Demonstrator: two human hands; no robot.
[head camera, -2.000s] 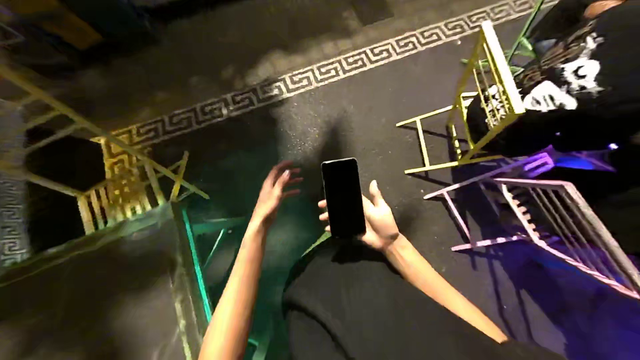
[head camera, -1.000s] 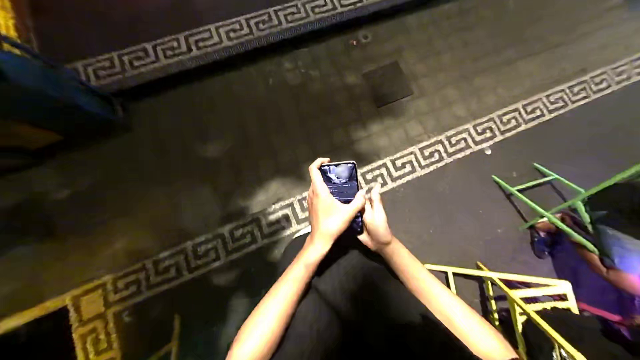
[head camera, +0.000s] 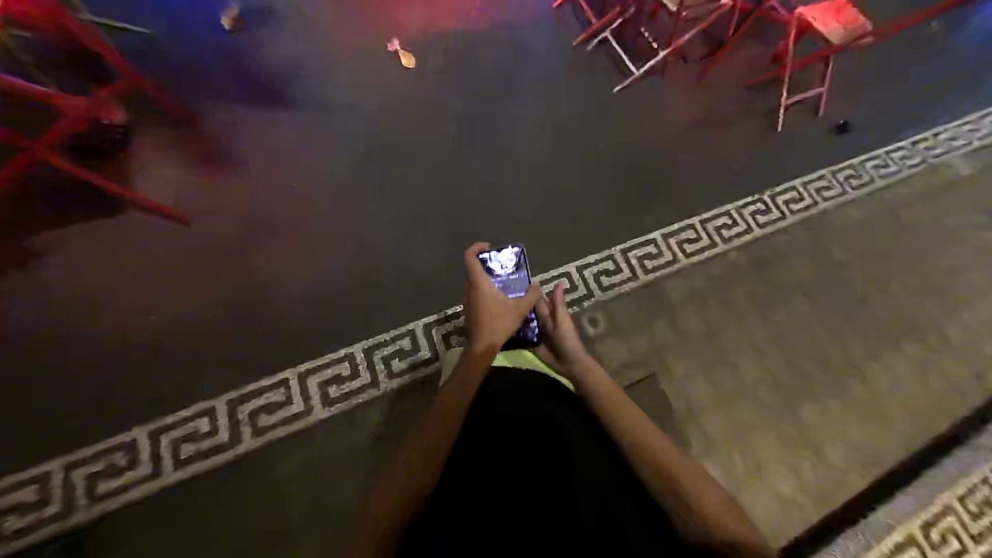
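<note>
A smartphone (head camera: 508, 271) with its screen lit is held upright at the middle of the head view, in front of my body. My left hand (head camera: 494, 308) grips it from the left side, the fingers at its top left corner and the thumb reaching across the lower screen. My right hand (head camera: 559, 332) is at the phone's lower right edge, its thumb raised; its fingers behind the phone are hidden, so how firmly it holds is unclear. Writing and a bright picture show on the screen.
A Greek key border (head camera: 333, 380) crosses the dark floor diagonally below the phone. Red-lit folding chairs (head camera: 806, 77) stand at the upper right, and red chair or table legs (head camera: 70, 116) at the upper left. Small litter (head camera: 404, 56) lies on the floor. A second patterned strip (head camera: 942, 527) runs at the lower right.
The phone's screen was dark and is now lit. My left hand, apart from the phone two seconds ago, now holds it. The view has swung to another stretch of floor.
</note>
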